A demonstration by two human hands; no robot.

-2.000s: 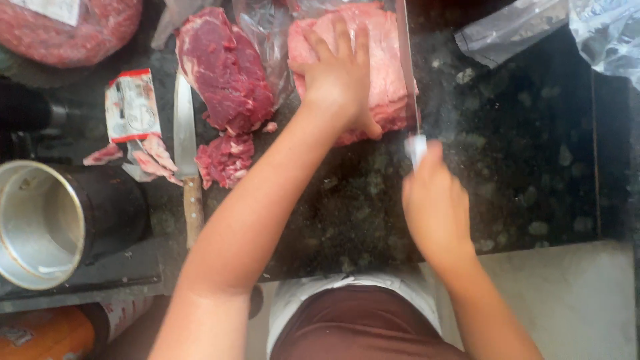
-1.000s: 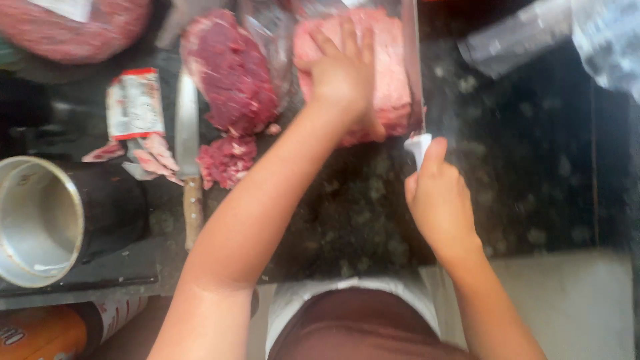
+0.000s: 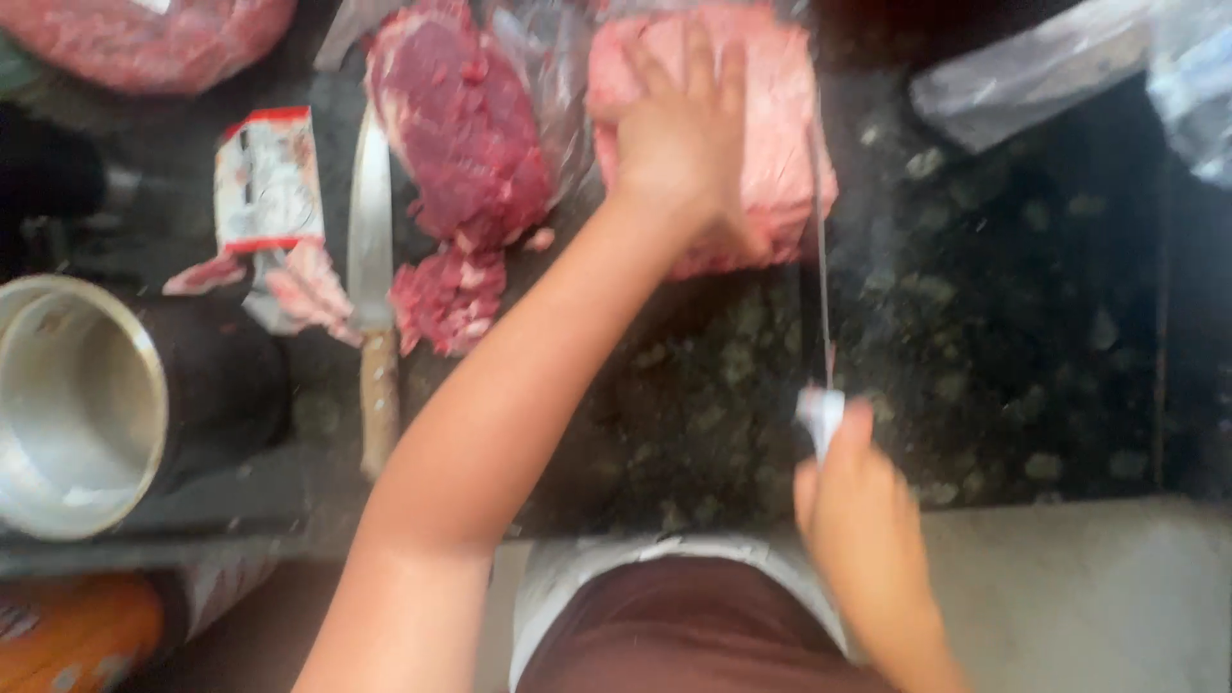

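Observation:
My left hand (image 3: 679,135) lies spread on top of a large block of pale pink raw meat (image 3: 780,106), pressing on it. My right hand (image 3: 857,520) is closed around the white handle of a knife (image 3: 824,289), whose thin blade runs along the block's right side; its tip cannot be made out. Left of the block is a darker red piece of raw meat (image 3: 462,125), with a small heap of red scraps (image 3: 452,298) below it. A second knife (image 3: 372,231) with a wooden handle rests beside these pieces.
A metal pot (image 3: 144,404) stands at the left, near a labelled wrapper (image 3: 269,183) and fatty trimmings (image 3: 308,289). Packed meat (image 3: 154,43) lies at the top left. Clear plastic bags (image 3: 1039,72) lie at the top right. The dark stone countertop's front edge (image 3: 1059,500) runs before me.
My right hand has moved back toward my body with the knife, and more of the blade shows below the block. My left hand stays on the meat.

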